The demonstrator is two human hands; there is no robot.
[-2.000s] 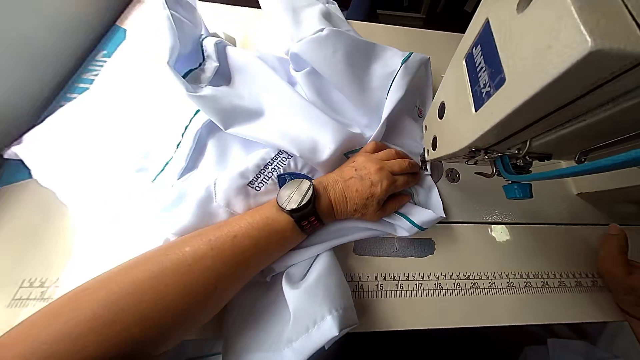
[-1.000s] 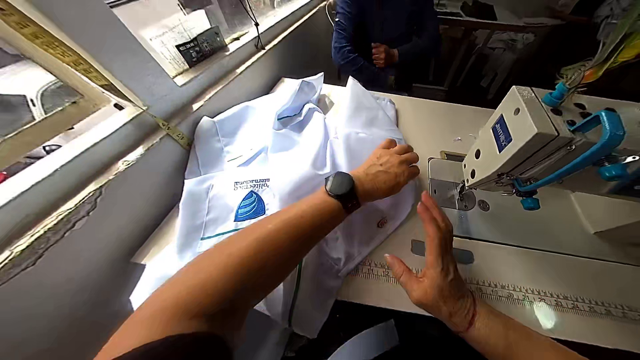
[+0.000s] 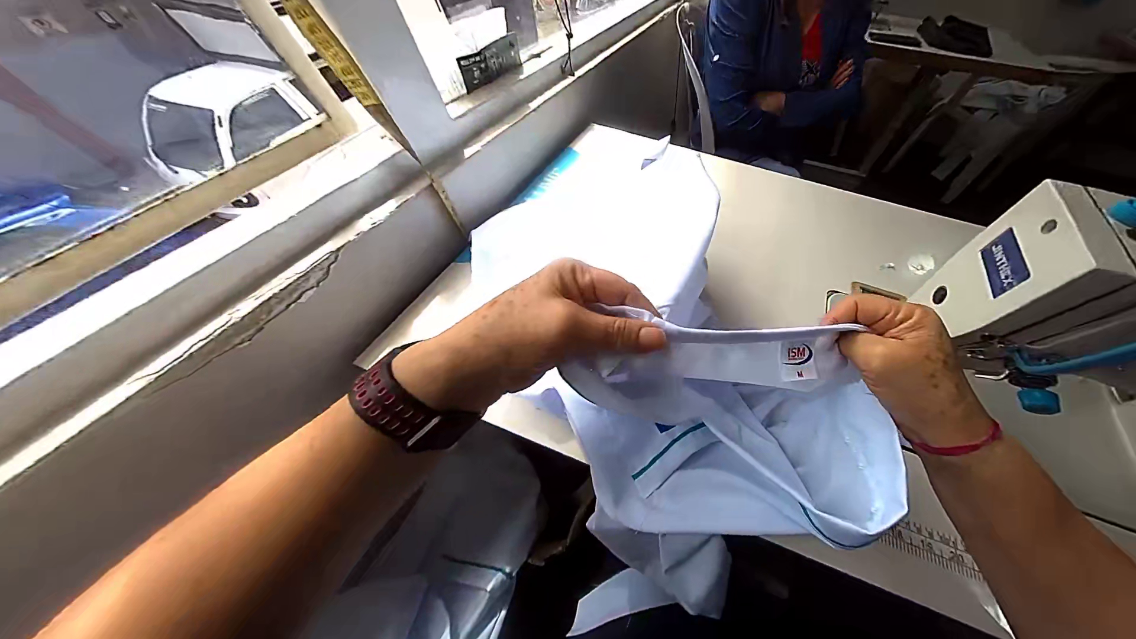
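Observation:
A white garment with thin green trim (image 3: 737, 479) hangs over the table's front edge, its collar band stretched between my two hands. My left hand (image 3: 568, 324), with a dark watch strap at the wrist, pinches the band's left end between thumb and fingers. The band's right end is gripped in my right hand (image 3: 905, 355), which has a red cord at the wrist. A small sewn label (image 3: 798, 360) bearing writing shows on the band near the right hand. The head of a sewing machine (image 3: 1038, 257) stands to the right, just beyond that hand.
More white cloth (image 3: 595, 222) lies in bright sun on the table (image 3: 799, 231). A windowsill and wall (image 3: 266, 337) run along the left, with a yellow measuring tape (image 3: 337, 53) hanging there. A person in blue (image 3: 781, 80) sits with folded arms behind the table. White fabric hangs below at the left.
The garment, lying on the table before, has its collar band lifted in both hands. My right hand, previously unfolded beside the machine, has closed on the cloth. The view has shifted left.

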